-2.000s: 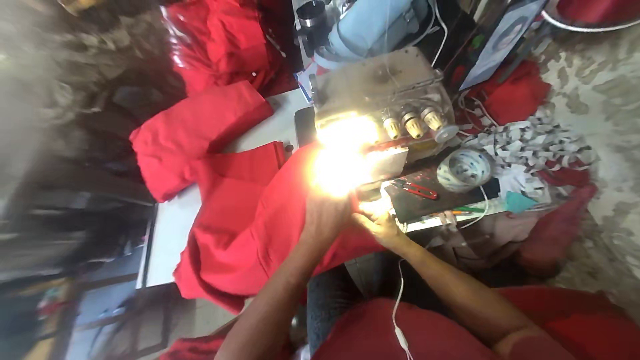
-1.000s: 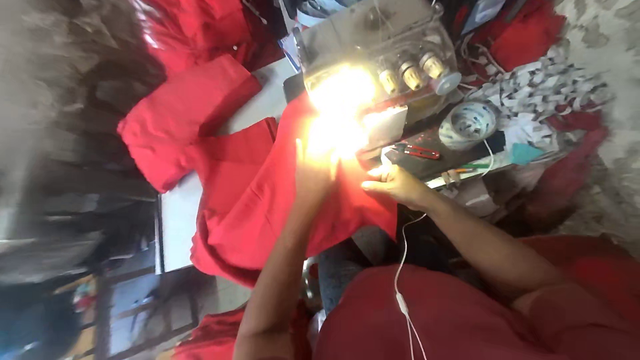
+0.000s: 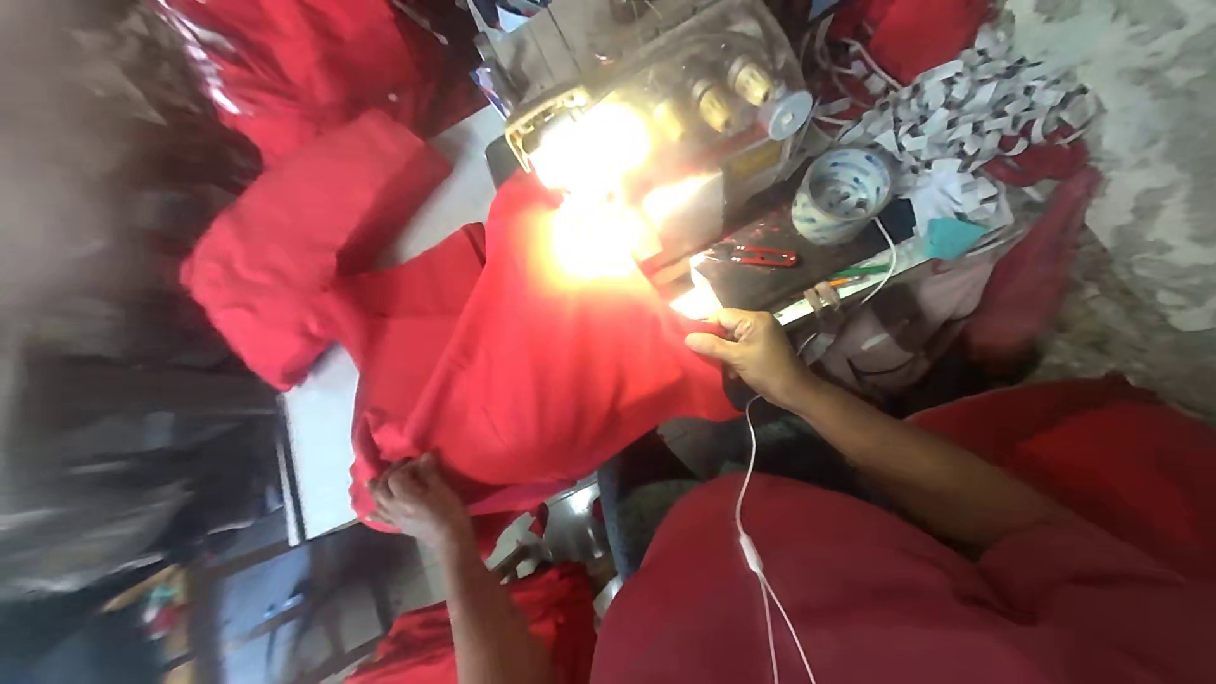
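Red fabric (image 3: 551,380) spreads from a sewing machine (image 3: 655,85) down over the front edge of a white table. My left hand (image 3: 415,494) holds the lower left edge of the fabric, fingers curled over it. At the fabric's right edge, my right hand (image 3: 750,351) pinches the cloth between thumb and fingers, just below the machine. A strong glare from the machine's lamp hides the needle area and the cloth under it. Red-handled thread snips (image 3: 760,256) lie on the dark surface above my right hand.
A folded red cloth pile (image 3: 313,228) rests on the white table (image 3: 323,446) at left. Right of the machine are a patterned cup (image 3: 841,195), a heap of white fabric scraps (image 3: 969,114) and a teal scrap (image 3: 953,237). A white earphone cable (image 3: 750,551) hangs over my shirt.
My left hand has moved from beside the lamp glare down and left to the fabric's lower left edge. My right hand remains by the right edge of the cloth.
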